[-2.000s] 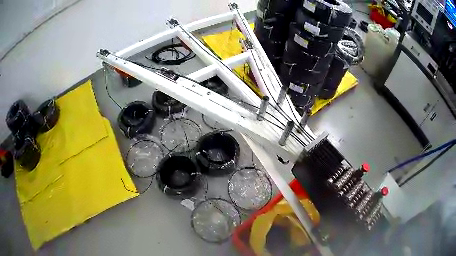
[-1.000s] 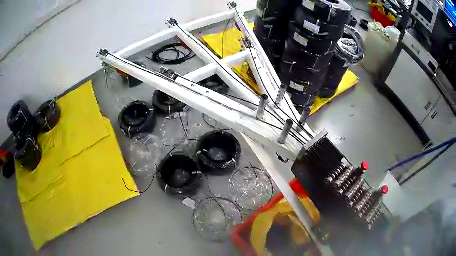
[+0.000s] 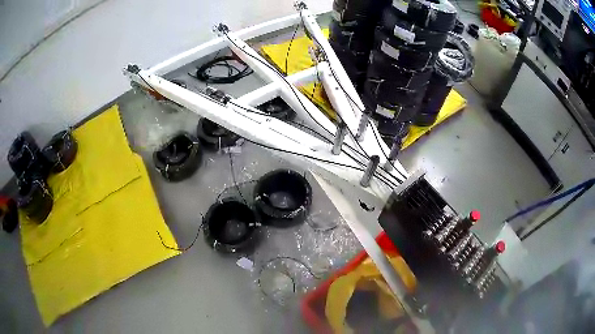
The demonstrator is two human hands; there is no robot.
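Neither of my hands is in view. The dark wire straightener (image 3: pixel 458 242) with rows of silver rollers and two red knobs sits at the lower right. Thin black feed wires (image 3: pixel 314 122) run to it over the white wire guide frame (image 3: pixel 287 136), which has three angled arms. Two black wire coils (image 3: pixel 282 197) stand side by side on the grey floor below the frame. Another coil (image 3: pixel 177 156) lies further left. Loose wire rings and clear film lie around them, partly blurred.
A yellow sheet (image 3: pixel 98 209) with several coils is on the floor at left. Tall stacks of black coils (image 3: pixel 406 72) stand behind the frame. A red bin (image 3: pixel 316 312) with yellow material is at the bottom. A grey-white cabinet (image 3: pixel 545 107) stands at right.
The loose wire rings on the floor have shifted and look thinner and less distinct. The feed wires hang differently along the frame. The view is almost unchanged.
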